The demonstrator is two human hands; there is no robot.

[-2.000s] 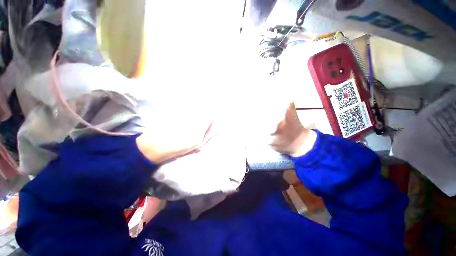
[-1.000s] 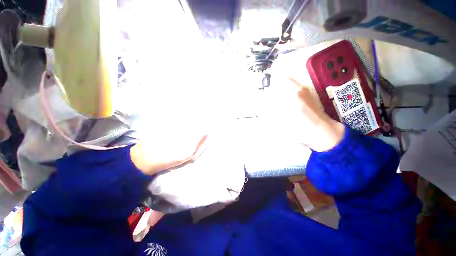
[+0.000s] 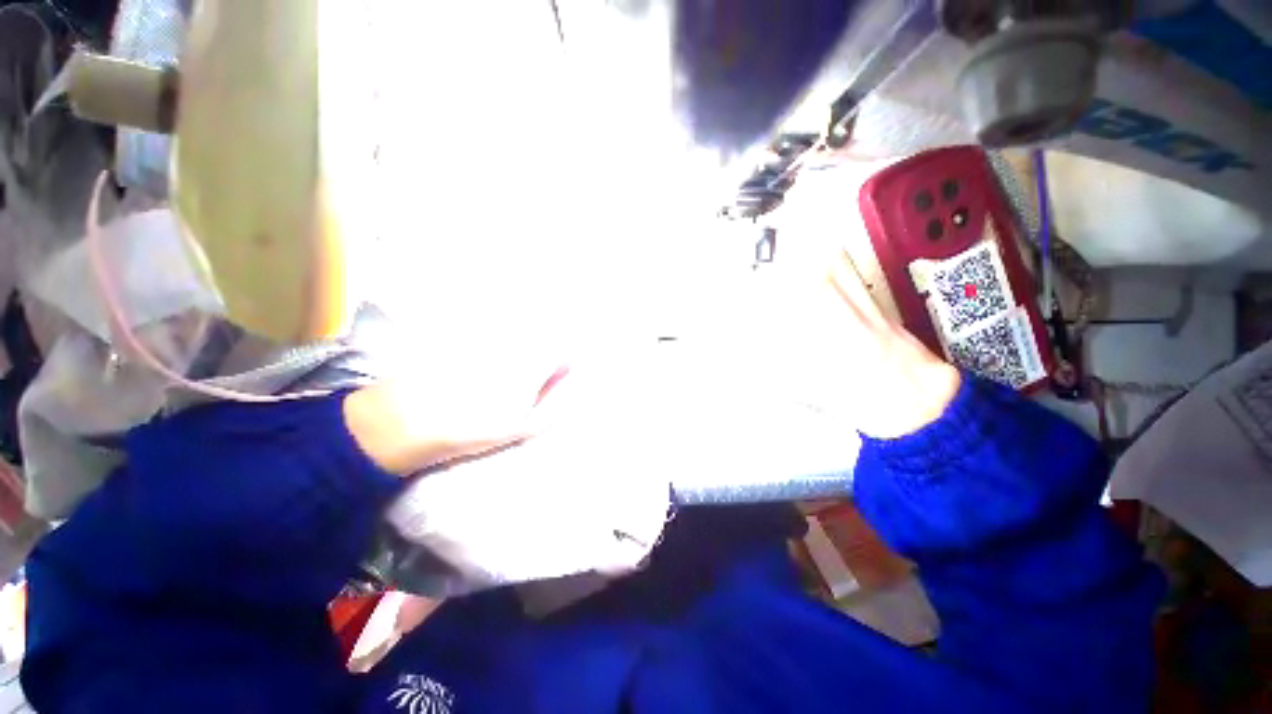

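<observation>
A light grey garment piece [image 3: 537,519], bleached white by the lamp, lies on the sewing table and hangs over its edge. My left hand [image 3: 440,416] lies on the cloth; its fingers fade into glare, so its grip cannot be told. My right hand [image 3: 896,374] is over the white table, just left of the phone, fingers pointing up and left towards the needle area. Its fingertips are bleached and I cannot tell if they hold anything. The dark presser foot parts [image 3: 770,181] are beyond my hands.
A cream-yellow lamp [image 3: 258,181] stands at the upper left, with more grey cloth [image 3: 105,398] beside it. A dark red phone [image 3: 951,265] lies right of the needle area. The machine head [image 3: 1165,140] is at the upper right, printed sheets [image 3: 1211,453] at the right edge.
Over two seconds my right hand has moved right, towards the phone, and its fingers have extended. My left hand has shifted slightly left with the cloth. The view has shifted, showing more lamp.
</observation>
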